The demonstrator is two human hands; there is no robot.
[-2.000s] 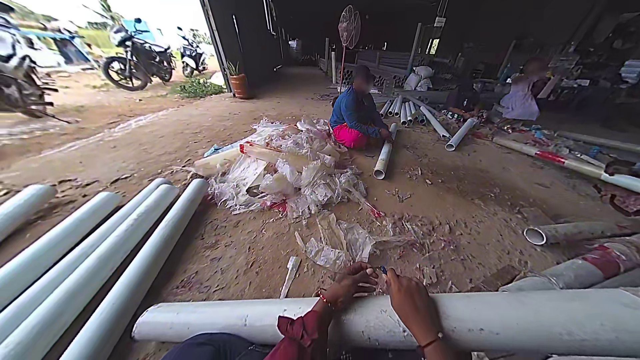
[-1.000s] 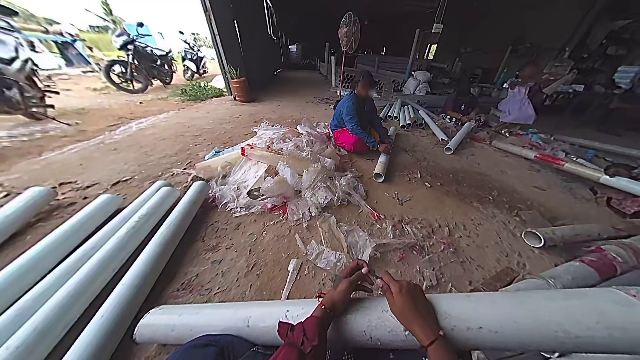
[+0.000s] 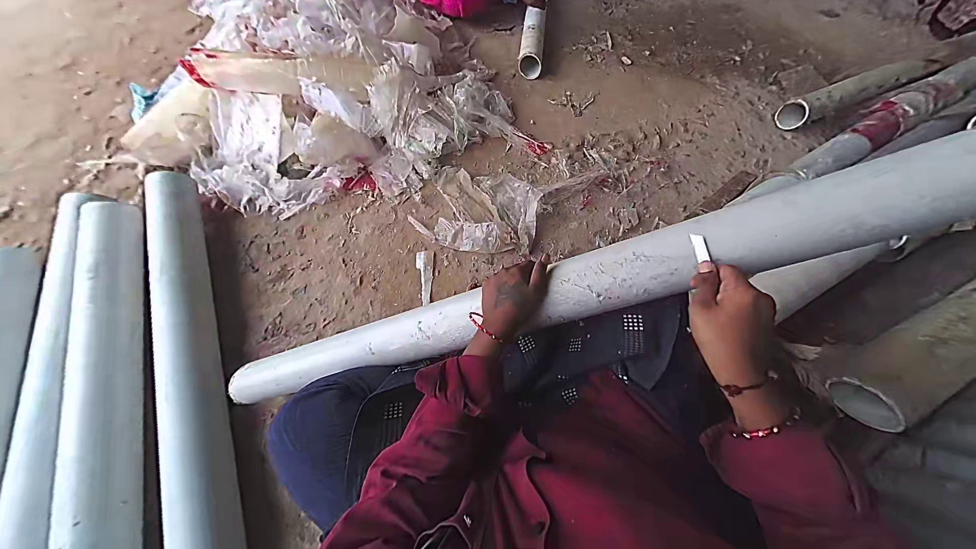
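Observation:
A long whitish plastic pipe lies slanted across my lap, its right end higher in the view and out of frame. My left hand rests over the pipe left of its middle, fingers wrapped on its far side. In my right hand is a small flat blade, pinched between thumb and fingers, its tip over the pipe's surface. Scuffs and small shreds mark the pipe between the hands. Beyond the pipe, a pale strip-like tool lies on the dirt.
Several pale pipes lie at the left. Crumpled plastic film is heaped ahead. Dirty pipes lie at the right, with an open-ended one nearer. Another person's hand touches a pipe at the top.
The view has tilted down strongly. My hands, close together before, are now apart on the pipe, and the blade shows plainly in my right hand. The pipe has turned to a slant.

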